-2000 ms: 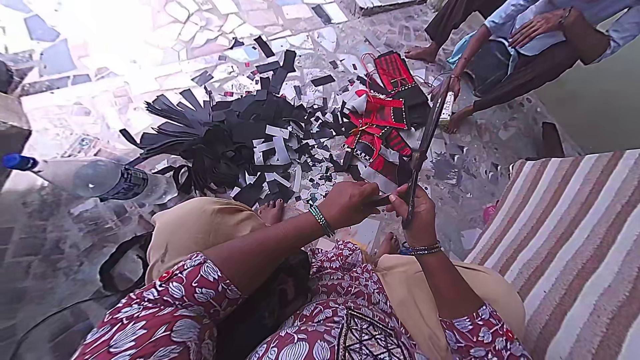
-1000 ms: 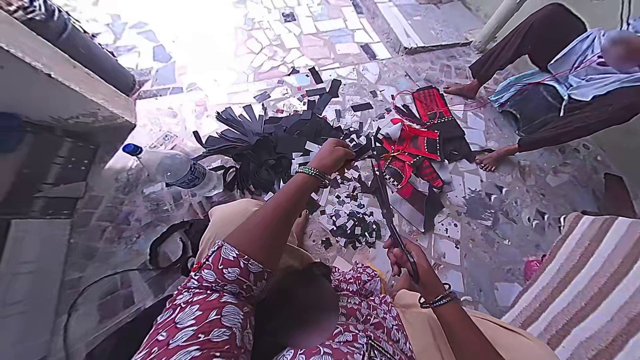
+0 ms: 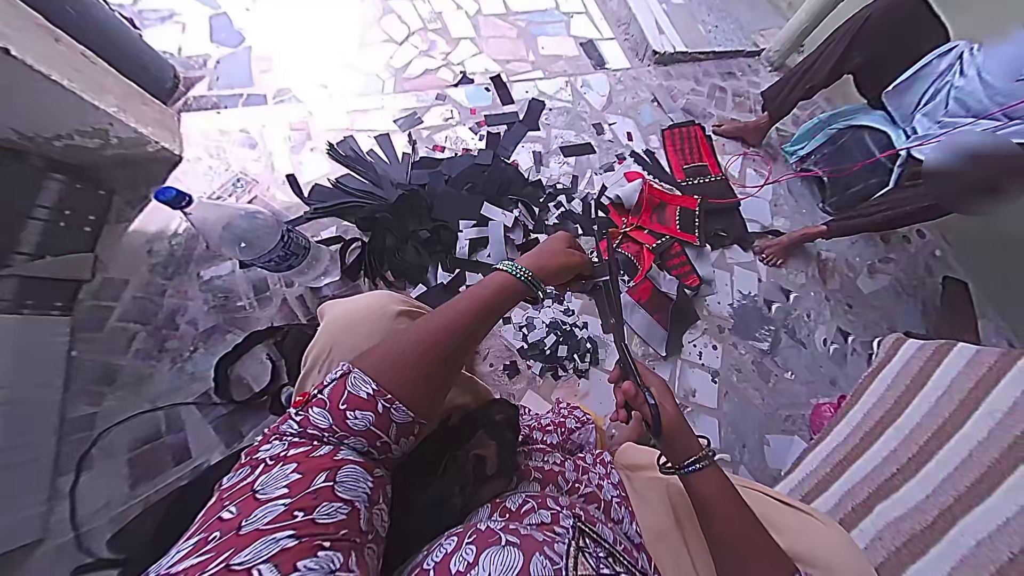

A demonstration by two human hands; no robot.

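My right hand (image 3: pixel 648 408) grips the handles of large dark scissors (image 3: pixel 616 312), whose blades point away from me over the floor. Beside the blades, my left hand (image 3: pixel 556 260) is closed on a small dark strip (image 3: pixel 594 276), partly hidden by the fingers. Small black and white cut pieces (image 3: pixel 556 336) lie in a pile below my hands. Left of my left hand is a heap of long black strips (image 3: pixel 424 192). Red and black beaded pieces (image 3: pixel 656 212) lie just right of the blades.
A plastic bottle with a blue cap (image 3: pixel 248 232) lies on the left of the mosaic floor (image 3: pixel 704 368). Another person's bare foot (image 3: pixel 780 246) is at the right, near pink cords (image 3: pixel 848 171). A striped cloth (image 3: pixel 920 432) covers something at the lower right.
From two seconds ago, my hands have moved apart, my left hand reaching forward toward the strips and the scissors now pointing outward. The view has shifted.
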